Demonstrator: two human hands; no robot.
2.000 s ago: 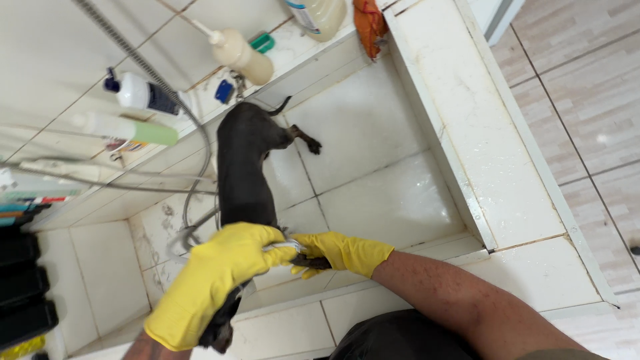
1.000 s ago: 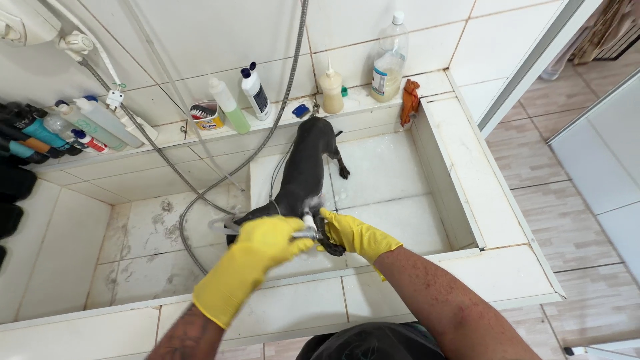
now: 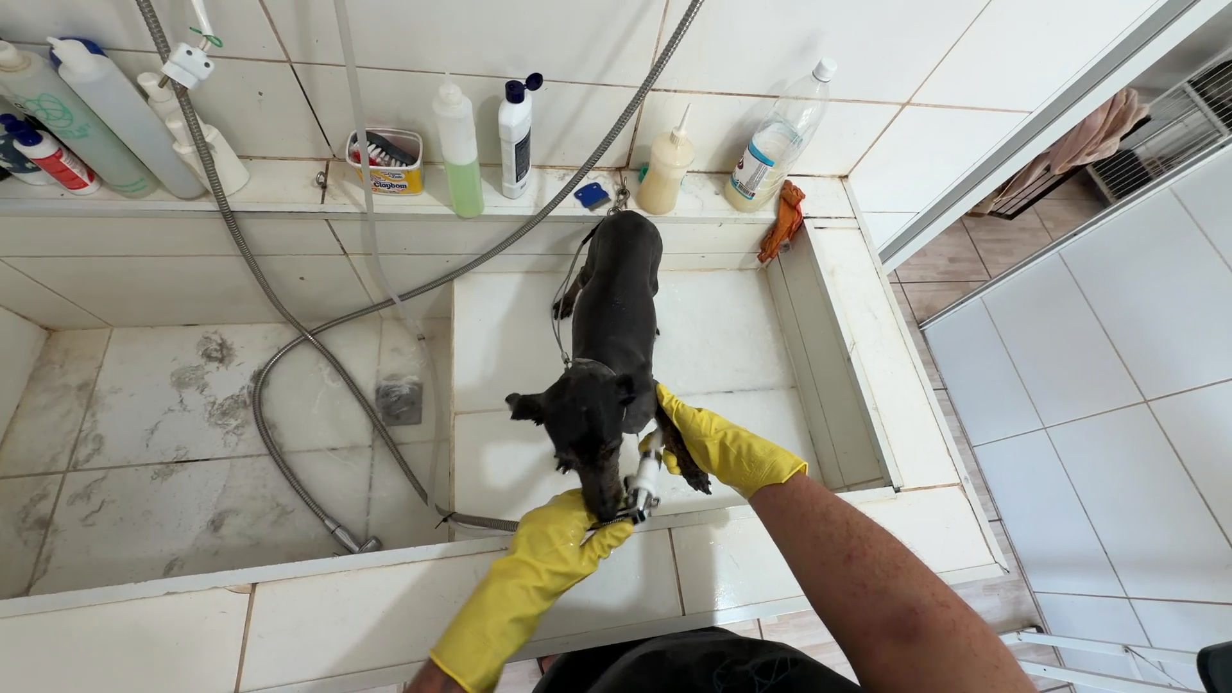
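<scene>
A small dark, wet dog (image 3: 616,318) stands in a white tiled tub (image 3: 910,356), its head toward me and a thin tether running from its neck to the ledge. My left hand (image 3: 553,549), in a yellow rubber glove, holds a sprayer nozzle (image 3: 643,486) at the end of a metal shower hose, close by the dog's muzzle. My right hand (image 3: 722,438), also in a yellow glove, is closed around the dog's front leg (image 3: 685,460). The nozzle partly hides the fingers of my right glove.
Shampoo bottles (image 3: 457,154), a plastic tub of brushes (image 3: 385,164), a squeeze bottle (image 3: 666,166), a blue comb (image 3: 592,196) and a large clear bottle (image 3: 780,140) line the ledge. An orange cloth (image 3: 782,221) hangs at the corner. The metal hose (image 3: 322,351) loops over the left basin, near a drain (image 3: 398,400).
The dog's head, turned to the left one second ago, now faces me. My left hand has moved nearer the tub's front edge with the nozzle. The view has shifted.
</scene>
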